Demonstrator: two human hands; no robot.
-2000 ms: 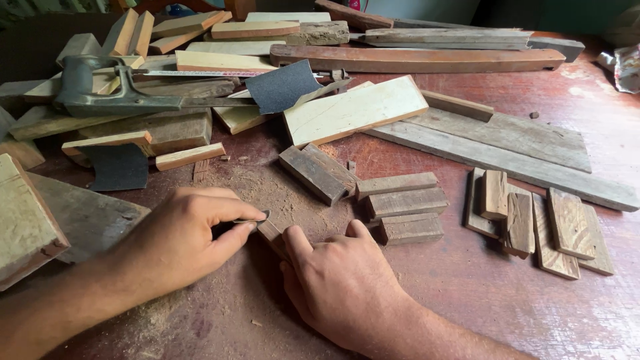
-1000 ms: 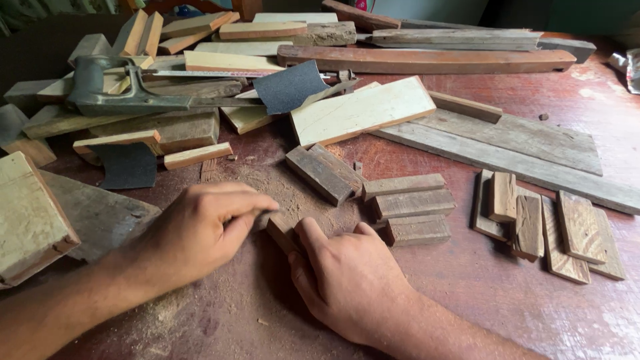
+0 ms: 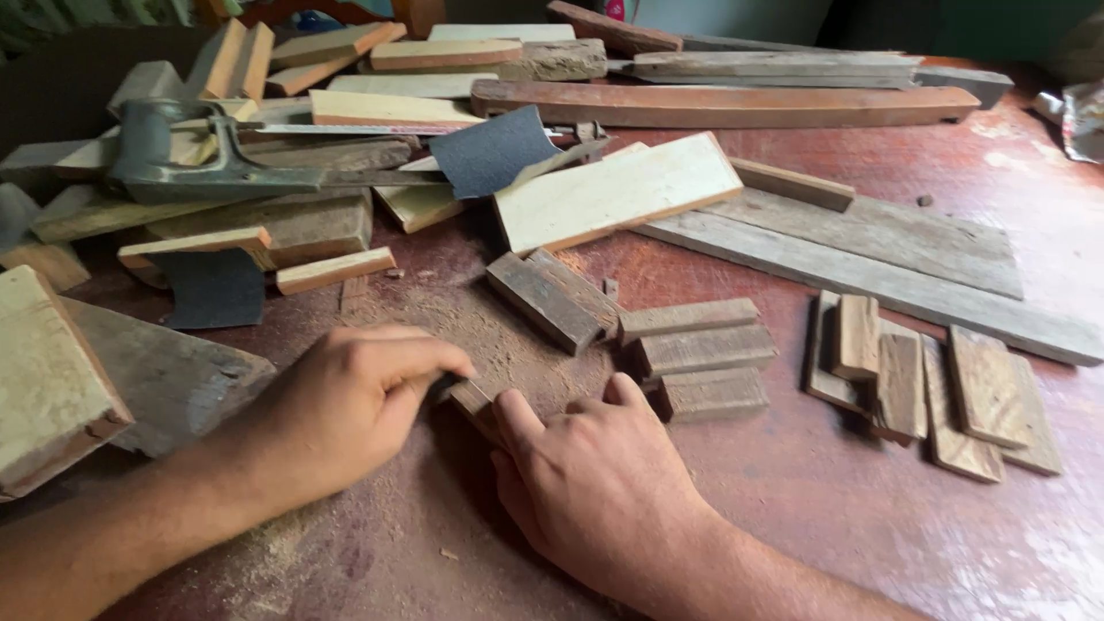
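Note:
My right hand (image 3: 604, 474) grips a small wooden block (image 3: 476, 407), its fingers over the block's near part. At the block's far left end, my left hand (image 3: 366, 405) pinches a small dark piece (image 3: 444, 385) between thumb and fingers; it looks like folded sandpaper, mostly hidden by the fingers. Sawdust (image 3: 483, 336) lies around the block. Just beyond are two dark wooden blocks (image 3: 552, 297) side by side, and to their right several short blocks (image 3: 707, 352) in a row. Farther right, small thin wood pieces (image 3: 897, 388) lie partly stacked.
A hacksaw (image 3: 216, 159) rests on wood scraps at the back left. Sheets of dark sandpaper (image 3: 492, 153) lie near it. A pale board (image 3: 617, 194) and long grey planks (image 3: 862, 259) stretch across the back right. A thick block (image 3: 52, 388) stands at the left edge.
Both hands keep nearly the same hold on the block. The dark piece in my left hand has shifted slightly about the block's end.

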